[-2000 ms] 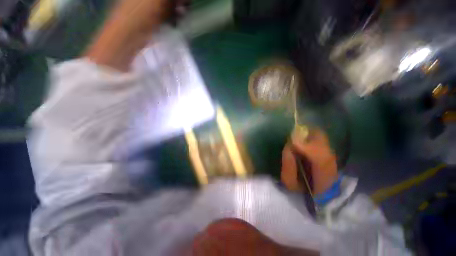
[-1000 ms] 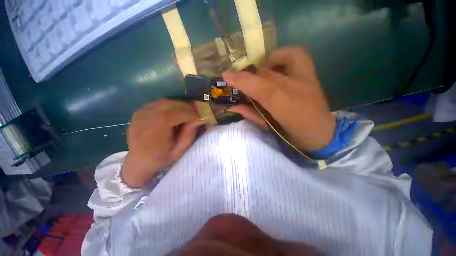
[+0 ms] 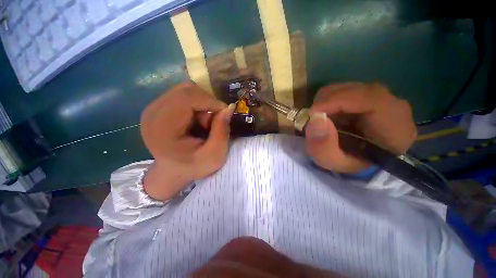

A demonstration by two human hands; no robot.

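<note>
A dark circuit board module [image 3: 249, 122] lies on the brown work pad [image 3: 299, 65]. An orange flex cable [image 3: 242, 107] shows on it. My right hand [image 3: 361, 122] holds a soldering iron [image 3: 361, 147] by its dark handle, and its thin tip reaches the board's upper part. My left hand [image 3: 187, 130] is at the board's left side, thumb and forefinger pinched beside the flex cable. A thin silvery piece shows at these fingertips, too small to name surely. The fingertips hide part of the board's left edge.
Cream masking tape [image 3: 278, 51] runs over the pad. A white blister tray [image 3: 70, 35] lies at the upper left on the green bench [image 3: 380, 49]. A thin pale solder wire [image 3: 95, 134] crosses the bench at left. A black cable [image 3: 472, 81] hangs at the right.
A second ago my right fingers were at the module, with a thin yellowish line below them; now that hand holds the iron at the board. The module has turned, and my left hand has moved up beside it.
</note>
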